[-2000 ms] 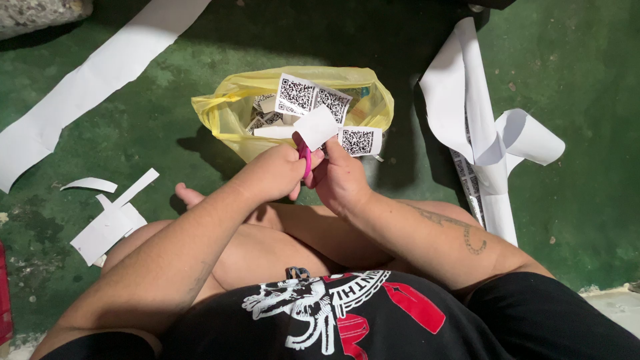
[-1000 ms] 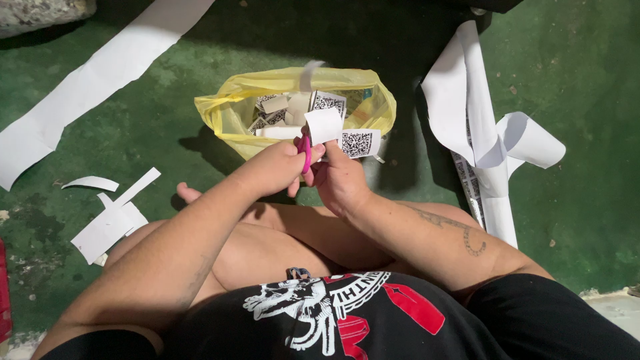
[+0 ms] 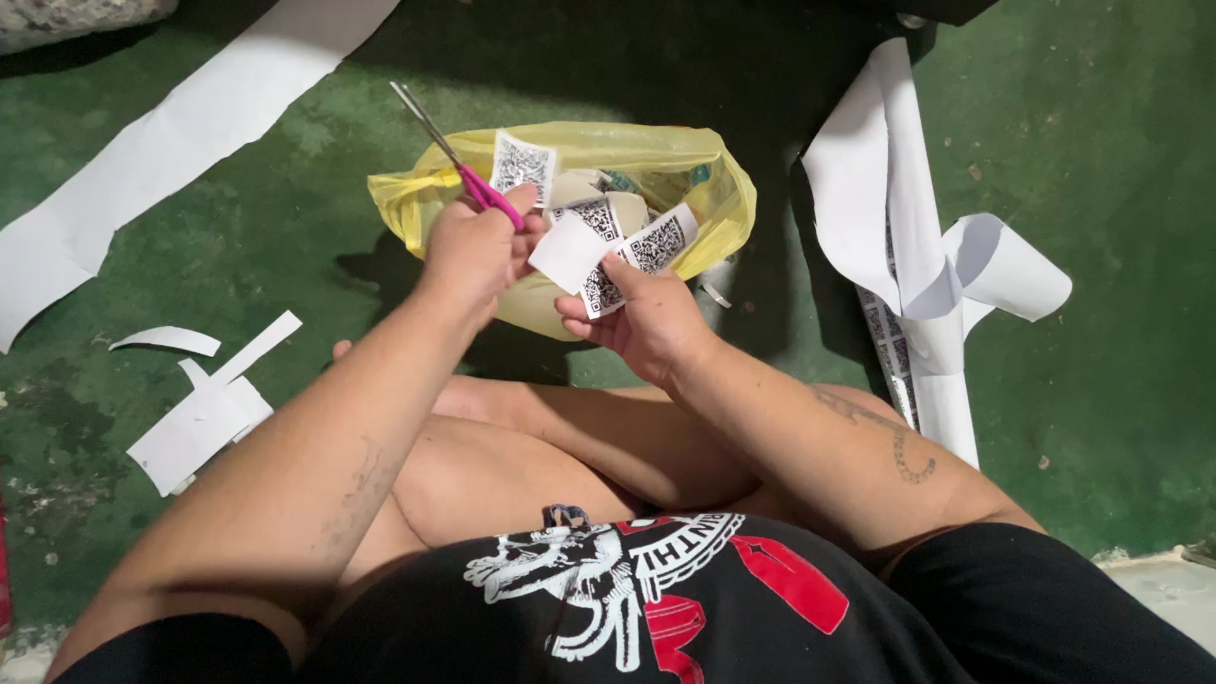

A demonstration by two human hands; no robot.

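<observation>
My left hand (image 3: 475, 242) holds a pair of scissors (image 3: 484, 193) with pink handles, the metal blades pointing up and left, away from the papers. A small piece of paper printed with a square code (image 3: 522, 168) is at its thumb and fingers. My right hand (image 3: 651, 313) pinches a printed strip of paper (image 3: 655, 245) between thumb and fingers, with a blank white piece (image 3: 570, 252) beside it. Both hands are over the near side of an open yellow plastic bag (image 3: 731, 190), which holds cut paper pieces, some printed with codes.
A long white paper strip (image 3: 190, 123) lies on the green floor (image 3: 313, 228) at upper left. Small white offcuts (image 3: 195, 423) lie at left by my forearm. Curled paper sheets (image 3: 855, 180), partly printed, lie at right. My bare crossed legs (image 3: 532, 456) are below the bag.
My hands have moved apart. The scissors, earlier at the paper between both hands, now point up and left in my left hand. A printed piece now shows at that hand, and a printed strip at my right.
</observation>
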